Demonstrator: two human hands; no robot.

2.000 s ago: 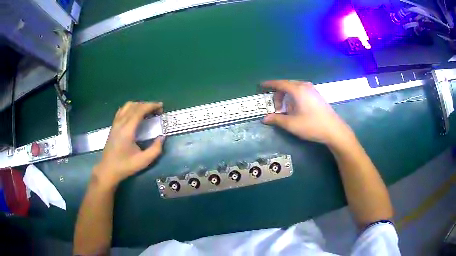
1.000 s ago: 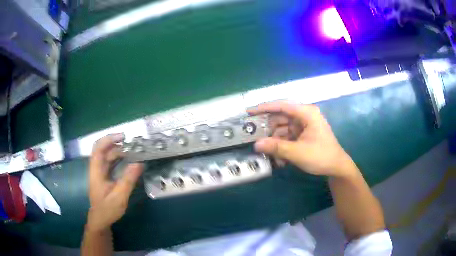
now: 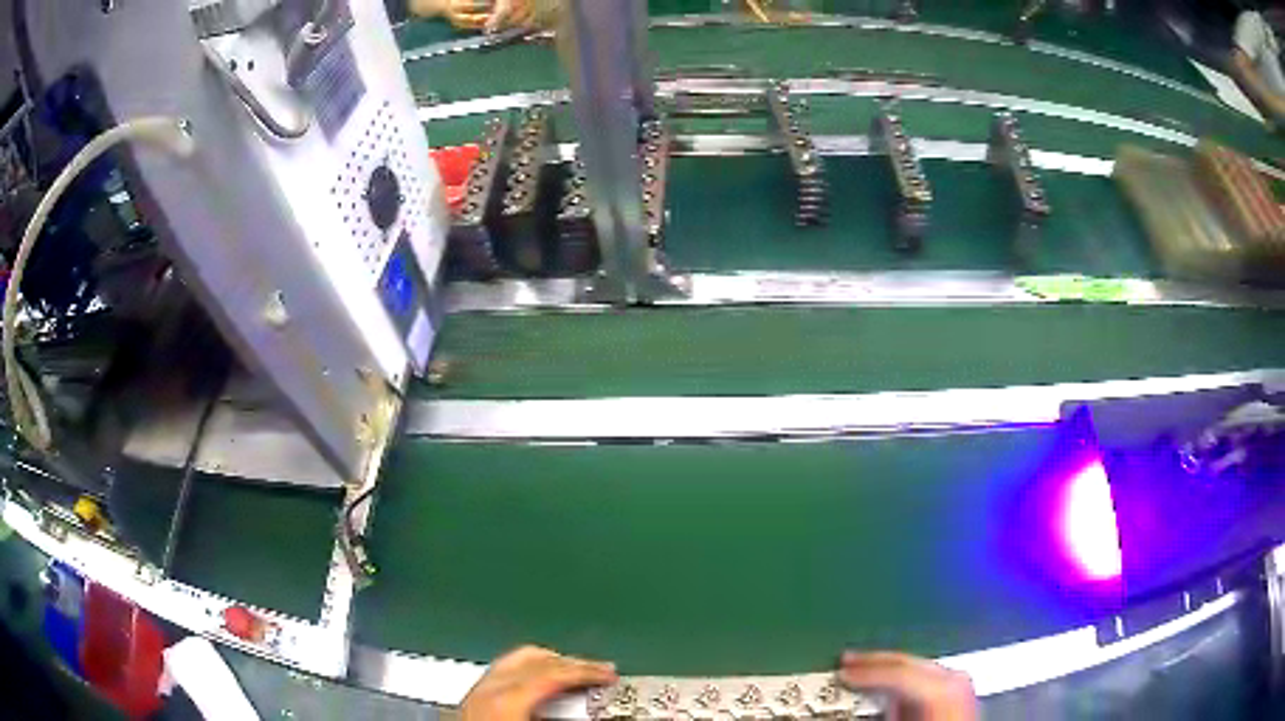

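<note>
The six-position metal fixture [image 3: 754,696] lies low in the picture, with its row of small round parts facing up. The bottom edge cuts it off. My left hand [image 3: 533,686] holds its left end and my right hand [image 3: 913,686] holds its right end. Both hands are partly cut off, and most fingers are hidden. The fixture is at the near white rail [image 3: 409,673] of the green belt [image 3: 705,549]. I cannot tell whether it touches the rail. No second fixture shows near my hands.
A UV lamp [image 3: 1092,518] glows violet at the right. A white-grey machine [image 3: 317,211] stands at the left, with a red button [image 3: 244,623], red bin [image 3: 120,648] and white paper [image 3: 209,683]. Standing fixtures [image 3: 902,176] line the far belt. Another person's hand [image 3: 479,11] shows at the top.
The view has tilted up, showing the far belts. The pressing strip on the rail and the lower fixture have left view. Both hands still hold a fixture, now at the bottom edge.
</note>
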